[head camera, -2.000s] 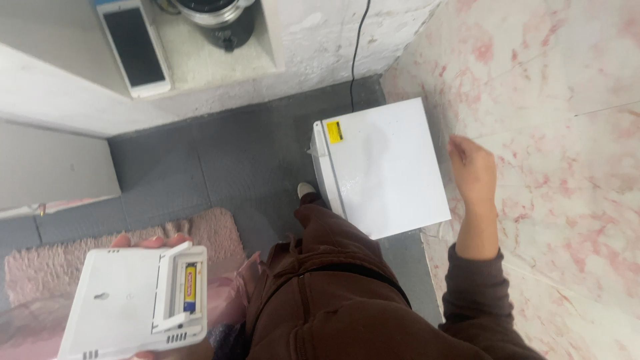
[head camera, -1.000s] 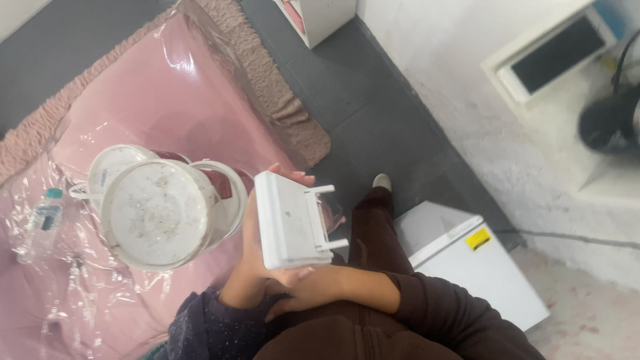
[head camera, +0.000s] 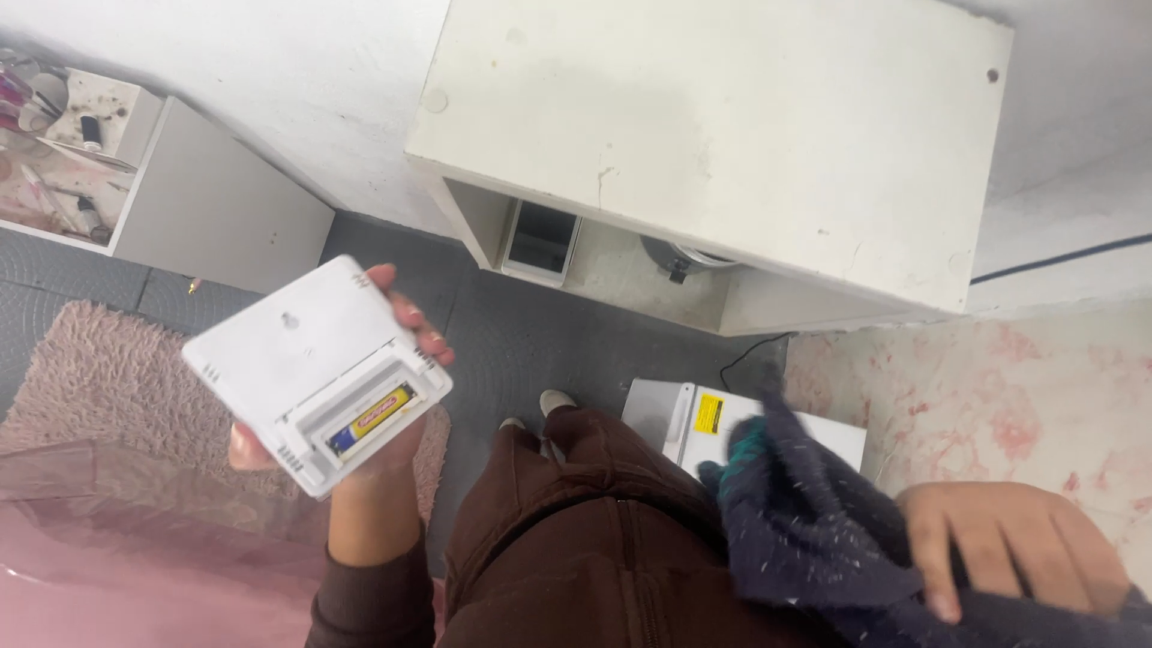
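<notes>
My left hand (head camera: 405, 432) holds a white plastic device (head camera: 297, 351) from beneath, with its back facing up. Its battery compartment is uncovered, and one yellow-and-blue battery (head camera: 371, 421) lies inside. A keyhole slot shows in the device's back. At the lower right, my right hand (head camera: 1008, 540) has its fingers over a dark blue speckled cloth (head camera: 810, 540), gripping it. A teal part (head camera: 745, 445) shows at the cloth's far end. The cloth hangs in front of a white box-shaped appliance (head camera: 823, 436) with a yellow label (head camera: 709, 414).
Ahead stands a white cabinet (head camera: 720, 117) with a phone (head camera: 542, 241) and a round dark-and-metal appliance (head camera: 679, 256) on its shelf. An open white drawer unit (head camera: 216, 198) with small items is at the upper left. Below are a pink shaggy rug (head camera: 117, 378) and a pink plastic-covered surface (head camera: 135, 558).
The view has swung widely. One second ago my two hands were close together at the device; now my right hand is far to the right with the dark cloth, apart from the device.
</notes>
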